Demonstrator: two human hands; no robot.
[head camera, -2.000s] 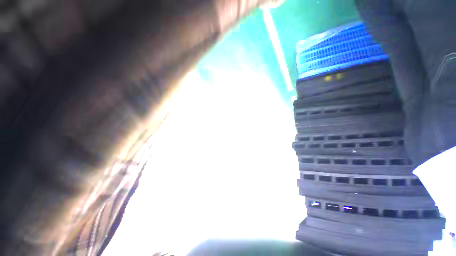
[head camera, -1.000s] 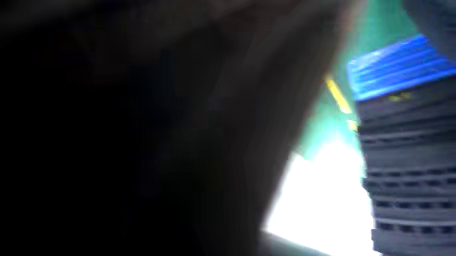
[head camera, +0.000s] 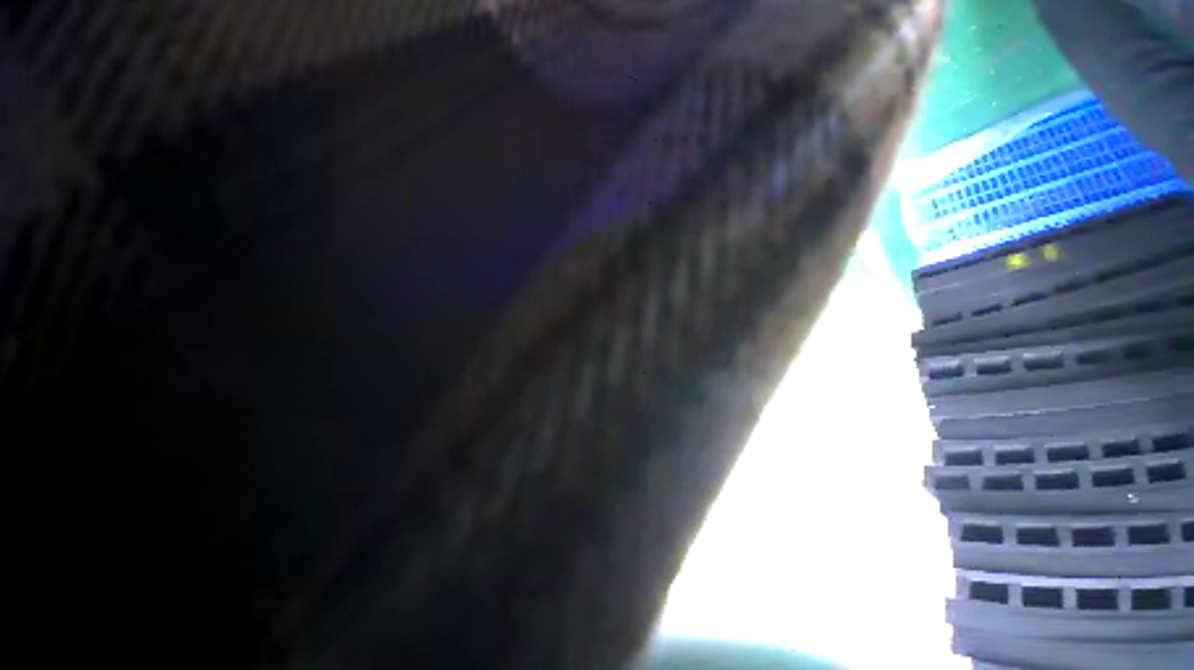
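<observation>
Dark cloth (head camera: 629, 340), very close to the lens, fills the left and middle of the head view. Fine woven lines show along its right part, and its lower left is almost black. It hides what lies behind it. Neither of my hands can be made out, and no held thing is seen. Nearest beyond the cloth, a tall stack of grey slotted trays or crates (head camera: 1061, 412) stands at the right, with a blue crate (head camera: 1048, 177) at its upper end.
A glaring white surface (head camera: 825, 484) lies between the cloth and the grey stack. Green floor (head camera: 989, 66) shows at the top right. A grey, blurred shape (head camera: 1126, 72), perhaps a sleeve or clothing, cuts into the upper right corner. A pale green curved edge shows at the bottom.
The cloth covers much more of the left and middle than two seconds ago. The stack and blue crate appear further right. The picture is sharper than one second ago, and the yellow line no longer shows.
</observation>
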